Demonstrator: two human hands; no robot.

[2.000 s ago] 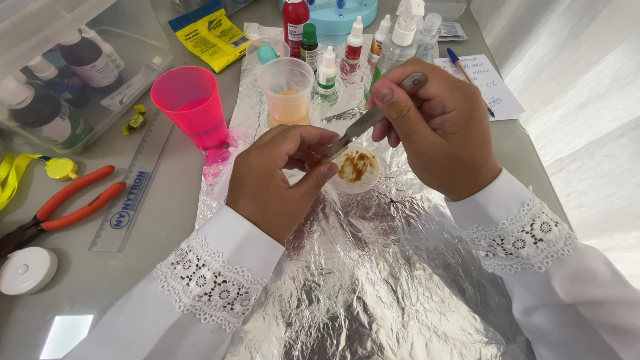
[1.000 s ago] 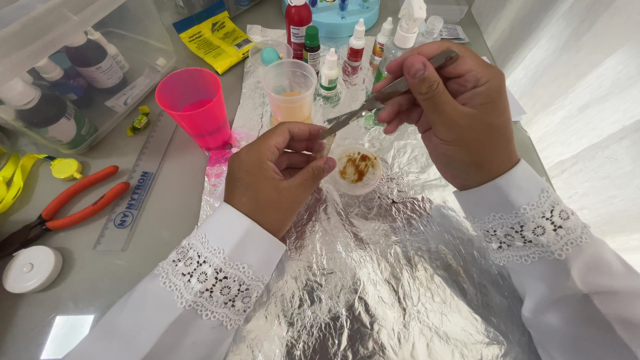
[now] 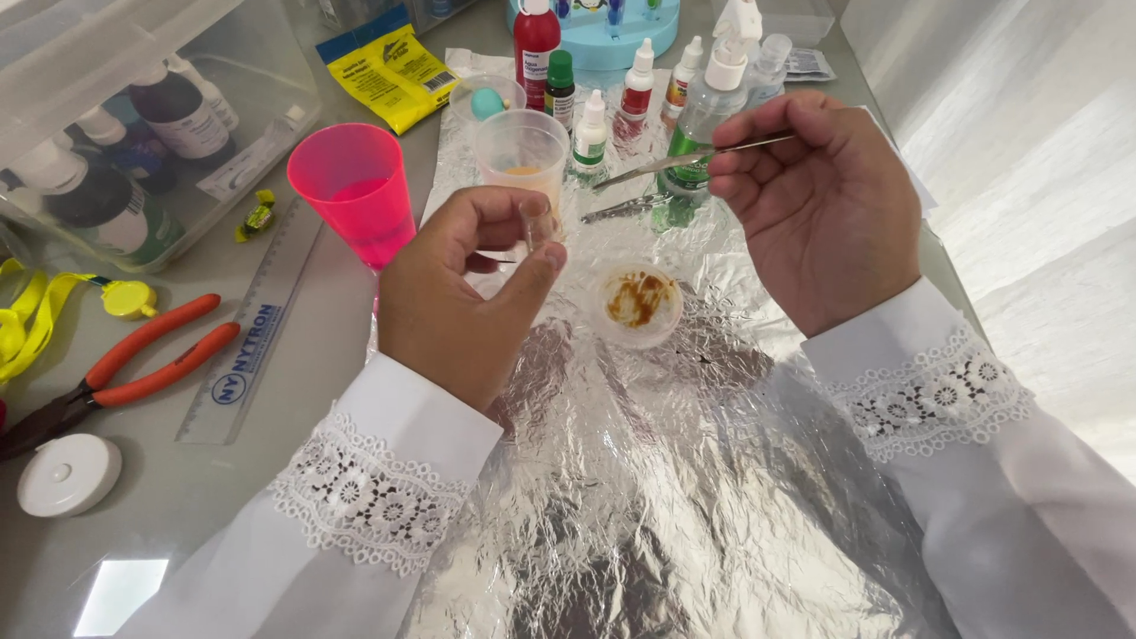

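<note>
My left hand [image 3: 475, 288] grips a small clear glass vial [image 3: 537, 224] between thumb and fingers, and a thin dark tip sticks out below its fingers. My right hand [image 3: 821, 209] pinches a slim metal tool [image 3: 674, 162], probably tweezers or a scalpel handle, which points left toward the vial without touching it. Below and between the hands, a small round dish [image 3: 635, 306] with brown smears lies on aluminium foil [image 3: 568, 532]. Behind my left hand stands a translucent plastic cup [image 3: 522, 146] with a yellowish content.
A pink cup [image 3: 353, 191] stands left, beside a clear ruler [image 3: 253, 337] and orange-handled pliers [image 3: 160, 364]. Dropper bottles [image 3: 590, 133] and a green-labelled pump bottle [image 3: 701, 133] stand at the back. A plastic bin [image 3: 266, 106] holds bottles at the upper left; a white tape measure [image 3: 69, 475] lies lower left.
My right hand has moved right with the metal tool, away from my left hand, which it was close to before. My left hand has turned, and the vial now shows plainly.
</note>
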